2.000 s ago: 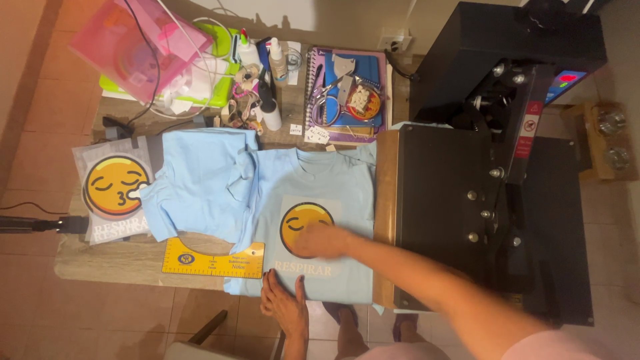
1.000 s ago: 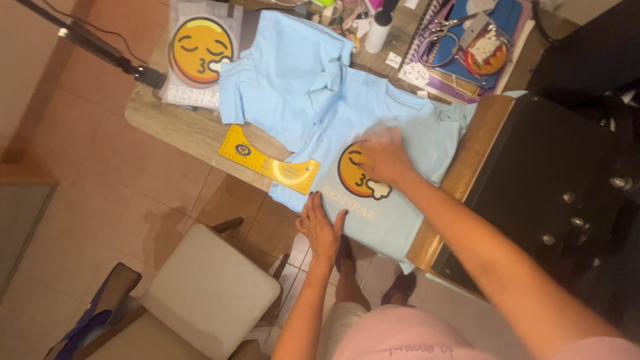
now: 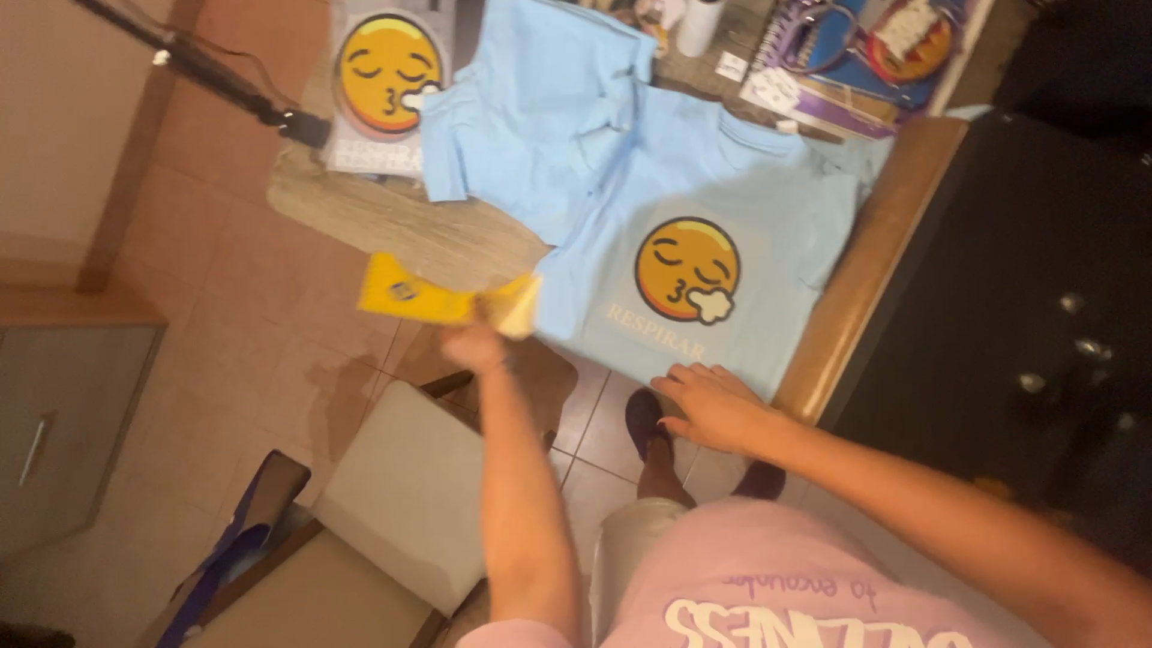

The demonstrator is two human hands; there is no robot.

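Note:
My left hand [image 3: 475, 346] grips a yellow ruler template [image 3: 432, 304] near its right part; the ruler is over the table's front edge, left of the T-shirt. My right hand [image 3: 706, 405] rests with fingers on the lower hem of a light blue T-shirt [image 3: 783, 202]. On its front lies a transfer sheet with a yellow blowing-face emoji [image 3: 688, 268] and pale lettering below. A second light blue garment [image 3: 549, 99] lies folded to the left, overlapping the shirt. Further left is a sheet or pack with the same emoji [image 3: 389, 74].
A black heat press [image 3: 1008, 324] stands at the right beside a wooden edge strip [image 3: 886, 261]. Notebooks [image 3: 846, 108] with scissors and a white bottle [image 3: 698, 27] are at the back. A padded chair [image 3: 405, 486] stands below left; a black arm [image 3: 216, 81] reaches in at upper left.
My left hand has left the shirt hem and taken hold of the yellow ruler. My right hand has moved from the emoji down to the hem. The view has shifted.

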